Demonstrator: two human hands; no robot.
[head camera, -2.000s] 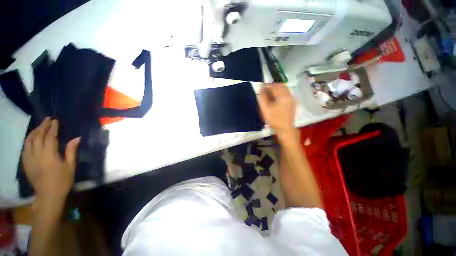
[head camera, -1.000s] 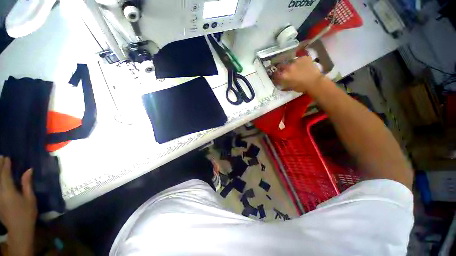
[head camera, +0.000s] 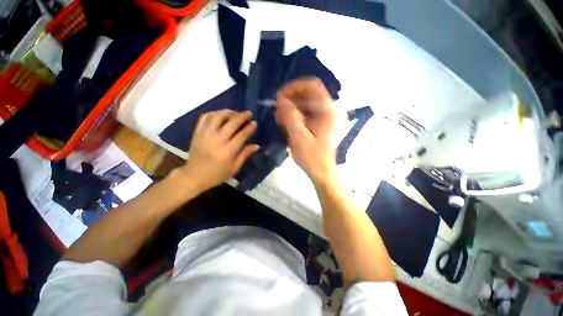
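Note:
Dark garment panels (head camera: 265, 160) lie overlapped on the white table in front of me, some ends fanned out towards the far side. My left hand (head camera: 222, 145) rests on their left part, fingers spread and bent. My right hand (head camera: 305, 117) is above their right part, blurred, its fingers curled together; I cannot tell whether it holds something small. A small pale mark shows on the cloth between the hands. A bent dark strip (head camera: 353, 133) lies just right of the panels.
The sewing machine (head camera: 494, 145) stands at right, with two dark pieces (head camera: 404, 228) and black-handled shears (head camera: 454, 262) near it. A parts box (head camera: 506, 290) is at lower right. An orange basket (head camera: 105, 114) of dark pieces and a work sheet (head camera: 46, 197) with scraps are at left.
The view has swung left to the panels. My right hand has left the parts box and come over the panels. My left hand is still at the panels.

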